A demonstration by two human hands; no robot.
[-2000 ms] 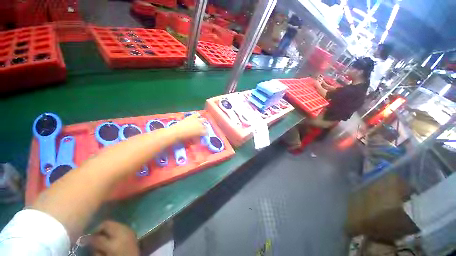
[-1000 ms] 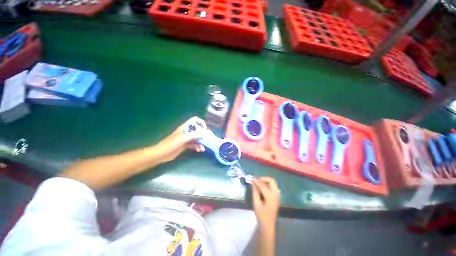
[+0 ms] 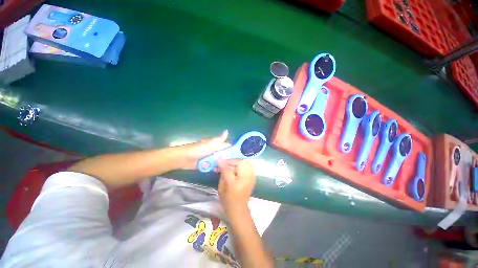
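Note:
A light-blue handheld device (image 3: 227,152) with a round dark face is held over the bench's front edge, face up and pointing right. My left hand (image 3: 199,150) supports its handle from behind. My right hand (image 3: 237,180) has its fingers bunched on the handle's near side. A salmon foam tray (image 3: 331,163) to the right holds several similar devices, heads at differing ends. A small bottle (image 3: 273,98) with its round metallic lid flipped up stands beside the tray's left end. A clear crumpled piece (image 3: 282,173) lies right of the device.
Retail boxes (image 3: 78,32) and white boxes (image 3: 14,49) lie at the far left. Another clear crumpled piece (image 3: 28,114) is near the left front edge. A second foam tray (image 3: 443,172) adjoins at right. Red compartment trays (image 3: 406,23) stand at the back right.
The view has swung back left from the trays. My right hand has moved from the clear crumpled piece to the device's handle; that piece now lies on the bench. The device has turned head up-right.

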